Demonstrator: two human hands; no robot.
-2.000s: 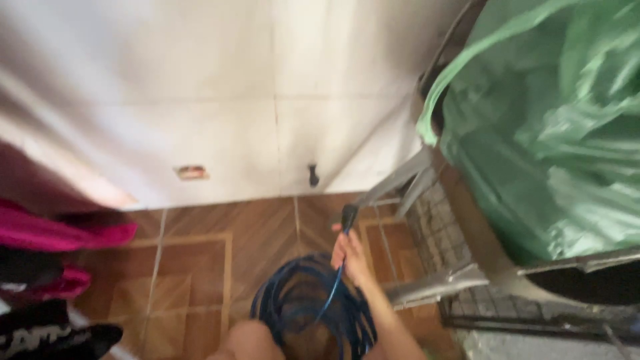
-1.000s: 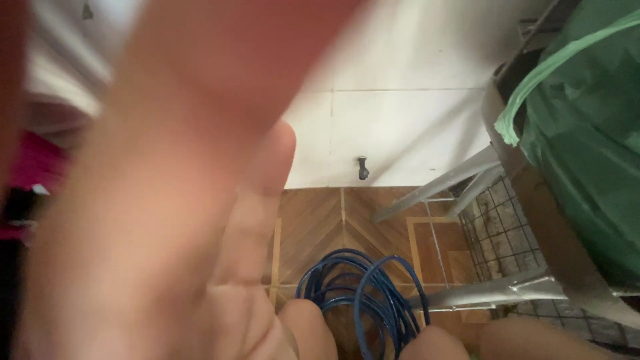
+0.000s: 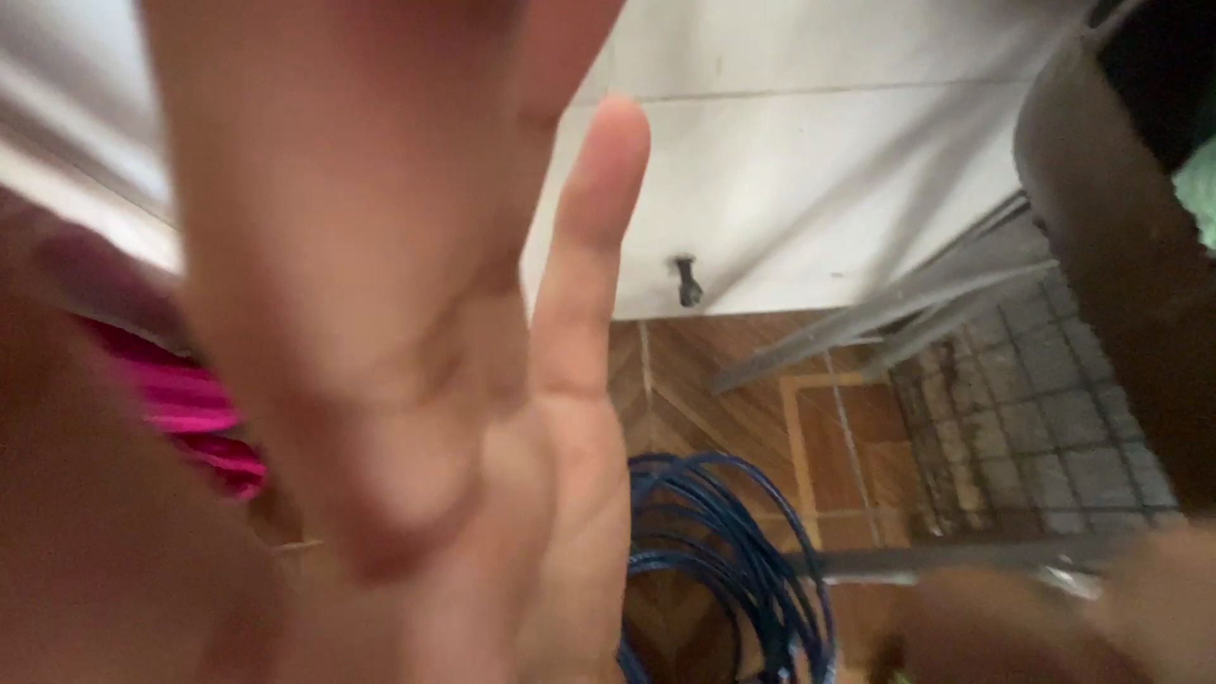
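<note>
My left hand (image 3: pixel 494 380) fills much of the left and middle of the view, close to the camera and blurred. Its palm is towards me, one finger stands apart, and I see nothing held in it. A coil of blue cable (image 3: pixel 750 532) lies low in the middle, just right of this hand, which covers its left side. Blurred skin (image 3: pixel 1007 617) shows at the lower right; whether it is my right hand or a leg is unclear. A small black fitting (image 3: pixel 688 282) sticks out near the foot of the white wall (image 3: pixel 817 190).
At the right stand grey metal legs (image 3: pixel 855 313), a wire grid (image 3: pixel 1045 408) and a dark rim (image 3: pixel 1092 209), with a bit of green plastic (image 3: pixel 1199 195) beyond. Pink cloth (image 3: pixel 180 385) hangs at the left. The floor (image 3: pixel 703 370) has wood-patterned tiles.
Two seconds ago a hand held the blue cable's dark end near the coil; that grip is no longer visible. A large hand has since come up close to the camera.
</note>
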